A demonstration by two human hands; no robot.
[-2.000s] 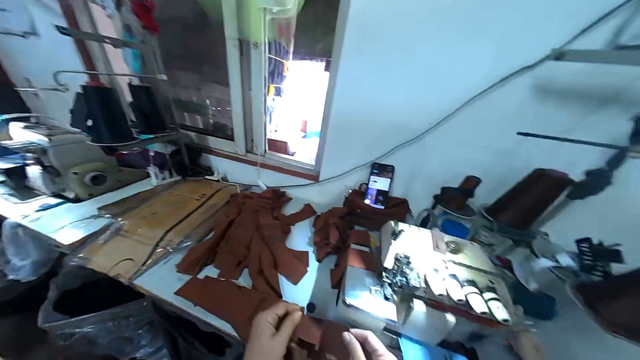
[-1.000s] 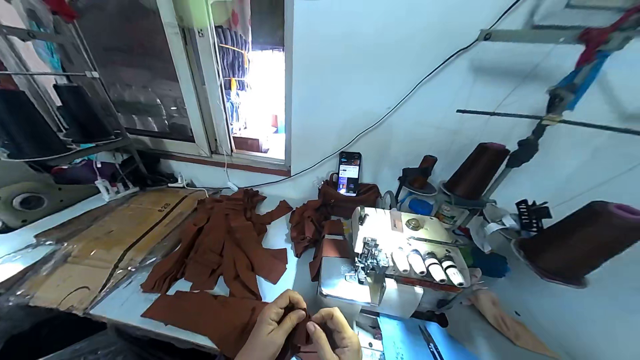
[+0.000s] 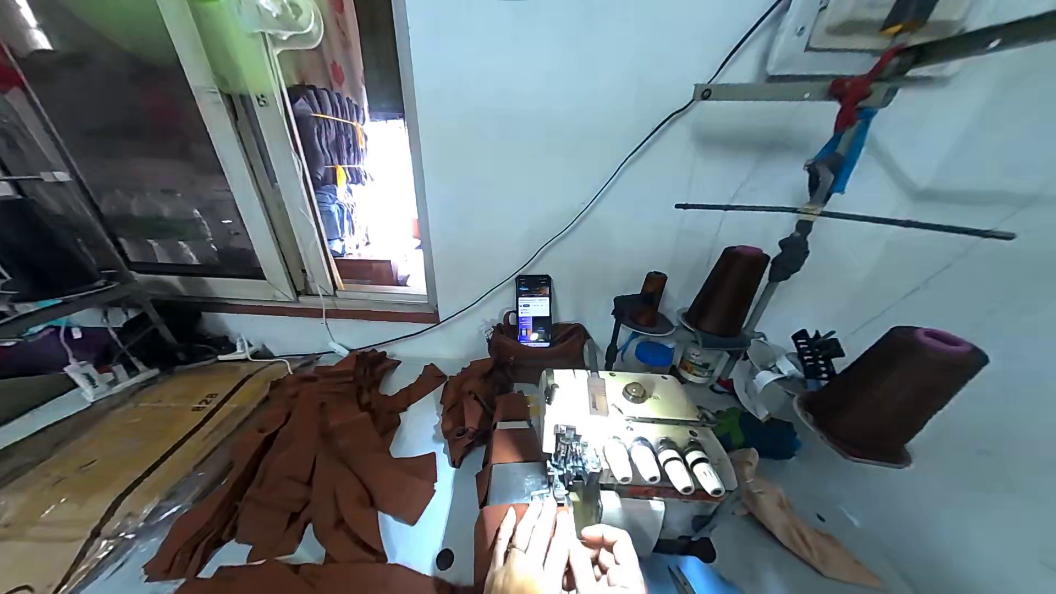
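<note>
My left hand [image 3: 532, 549] lies flat, fingers extended, on a strip of brown fabric [image 3: 488, 528] just in front of the needle area of an overlock sewing machine [image 3: 623, 404]. Beside it on the right, my right hand [image 3: 609, 561] has its fingers curled at the fabric's edge; whether it pinches the cloth cannot be told. More brown fabric runs up along the machine's left side. A heap of cut brown fabric pieces [image 3: 330, 470] covers the table to the left, and another brown piece lies along the bottom edge.
A lit phone [image 3: 534, 310] leans on the wall behind the machine. Brown thread cones [image 3: 728, 290] stand behind and to the right, under a thread stand rod [image 3: 841, 216]. Cardboard under plastic [image 3: 140, 445] lies at left. Small scissors [image 3: 681, 580] rest on a blue surface at bottom right.
Both hands were together over brown fabric left of the machine's front; they are now close in front of its needle area, the left one laid flat. The view has turned to the right.
</note>
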